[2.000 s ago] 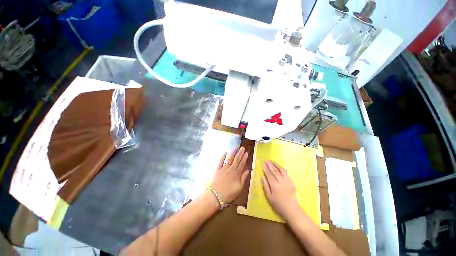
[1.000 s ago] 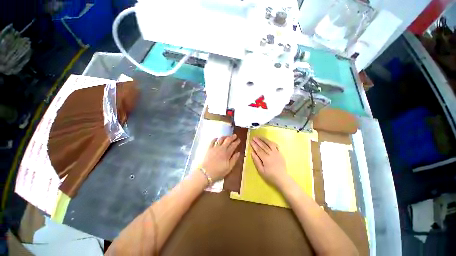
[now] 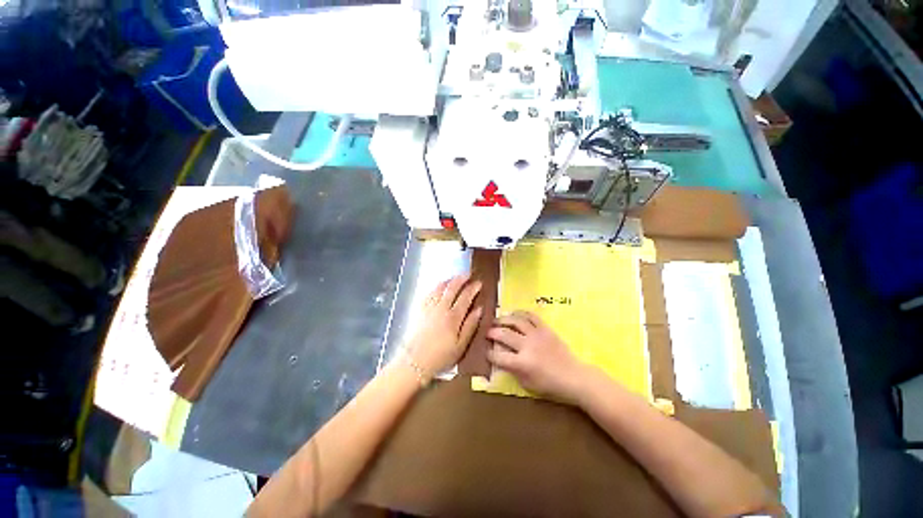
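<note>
The yellow template flap (image 3: 582,288), with small black writing, lies flat below the machine head. A narrow dark reddish-brown strip (image 3: 486,288) runs along its left edge. My left hand (image 3: 443,326) lies flat with fingers on the strip and the white template part (image 3: 430,273) beside it. My right hand (image 3: 534,354) rests on the flap's left edge with fingertips curled at the strip; whether it pinches anything is hidden. The large brown panel (image 3: 486,455) lies under the template and reaches the front edge.
The machine head (image 3: 491,167) stands just behind the strip. A fanned stack of small brown pieces (image 3: 202,283) lies on white card at the left of the dark table (image 3: 324,263). A clamp with black cables (image 3: 627,182) is right of the head. Blue bins stand beyond the table.
My right hand has moved from the flap's upper part down to its left edge, and its fingers have curled. My left hand stays by the strip. The view has shifted.
</note>
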